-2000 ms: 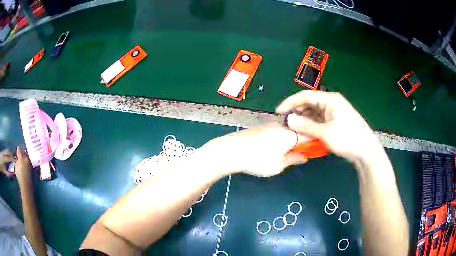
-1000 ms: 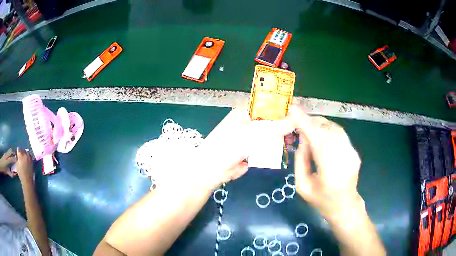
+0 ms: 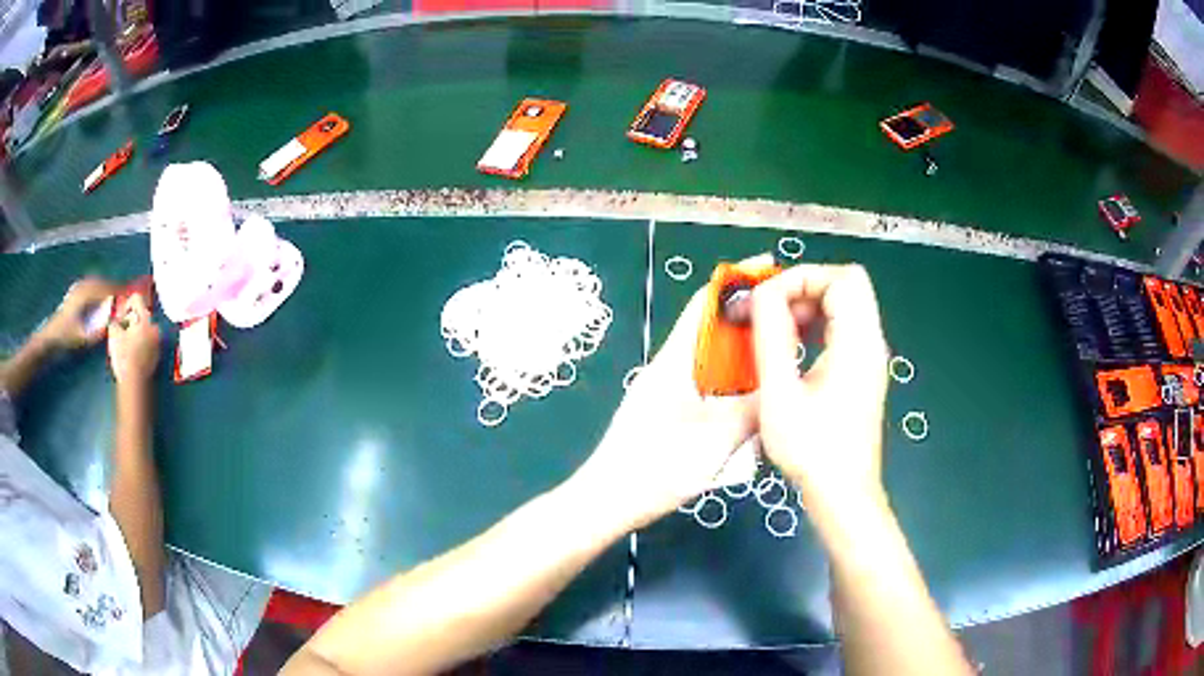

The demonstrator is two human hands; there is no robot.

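My left hand [image 3: 687,409] holds an orange phone housing [image 3: 725,346] upright, right of the picture's middle. A small white corner, perhaps the white panel, shows below my left hand. My right hand [image 3: 821,357] is at the housing's upper right, thumb and fingertips pinched together at a small dark round part [image 3: 739,303] on the housing. Whether the part is seated or only held there cannot be told. A large heap of white rings [image 3: 528,324] lies left of my hands, and several loose rings [image 3: 782,522] lie around and below them.
Orange phones [image 3: 667,114] lie along the far green surface beyond the pale metal strip [image 3: 528,203]. A black tray [image 3: 1106,436] with orange parts is at the right edge. A pink fan [image 3: 198,238] stands at left, beside a second person's hands [image 3: 132,337] and white sleeve.
The view has shifted back, showing more of the bench. The housing has turned from its yellowish inside to its orange outer face. My right fingers have moved onto its upper end.
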